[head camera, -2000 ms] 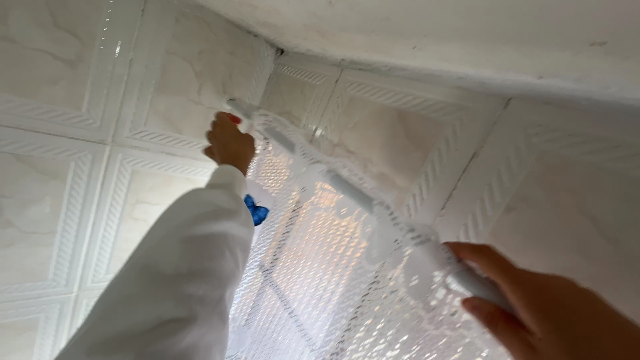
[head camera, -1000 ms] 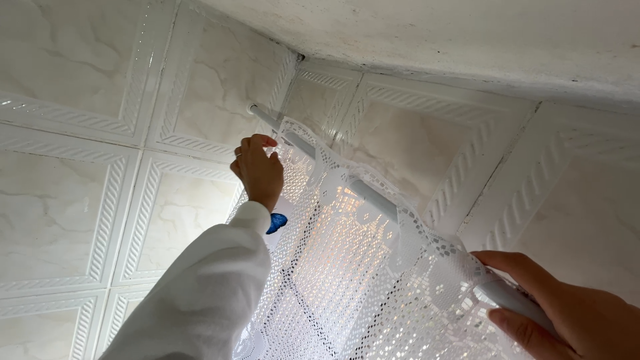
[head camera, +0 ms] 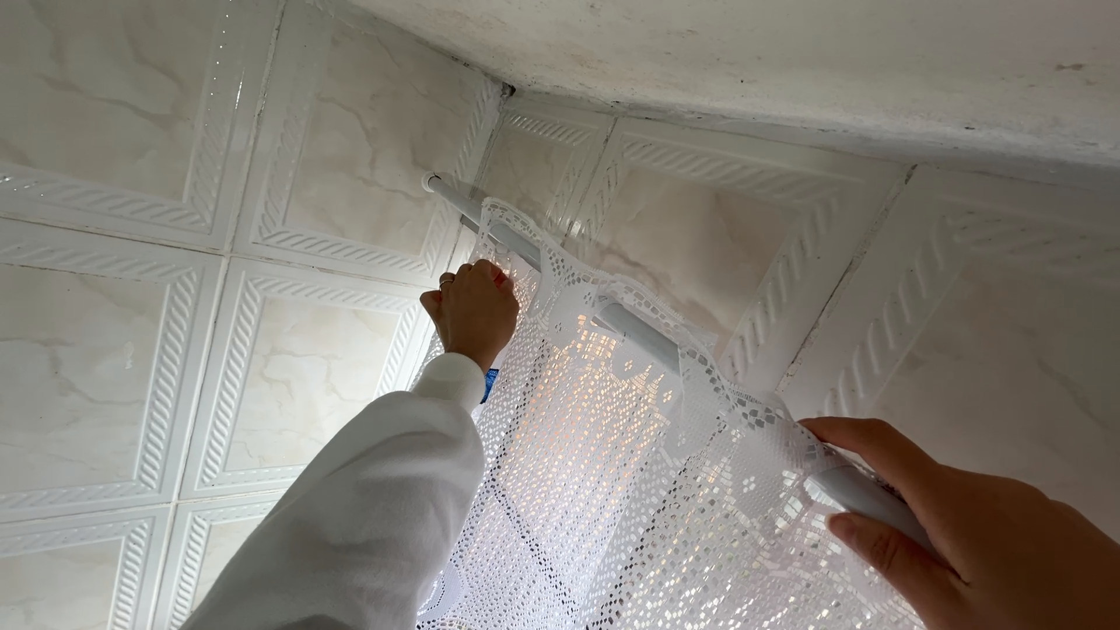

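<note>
A white lace curtain (head camera: pixel 595 420) hangs from a grey curtain rod (head camera: pixel 643 337) that passes through openings along its top edge. The rod's far end, with a white cap, meets the tiled wall at the upper left. My left hand (head camera: pixel 477 306) is closed on the curtain's left edge, just below the rod; its fingertips are partly hidden. My right hand (head camera: pixel 945 516) grips the near part of the rod at the lower right, thumb below and fingers above. Behind my left wrist shows a small part of a blue thing (head camera: pixel 491 385).
Marbled wall tiles (head camera: pixel 385 131) with raised rope-like borders cover both walls, which meet in a corner behind the rod. A rough whitish ceiling (head camera: pixel 787 61) slopes close above. Light shines through the curtain from behind.
My left hand has come down from near the rod's far end to the curtain's edge below it. The right hand stays on the rod. The blue thing is now mostly covered.
</note>
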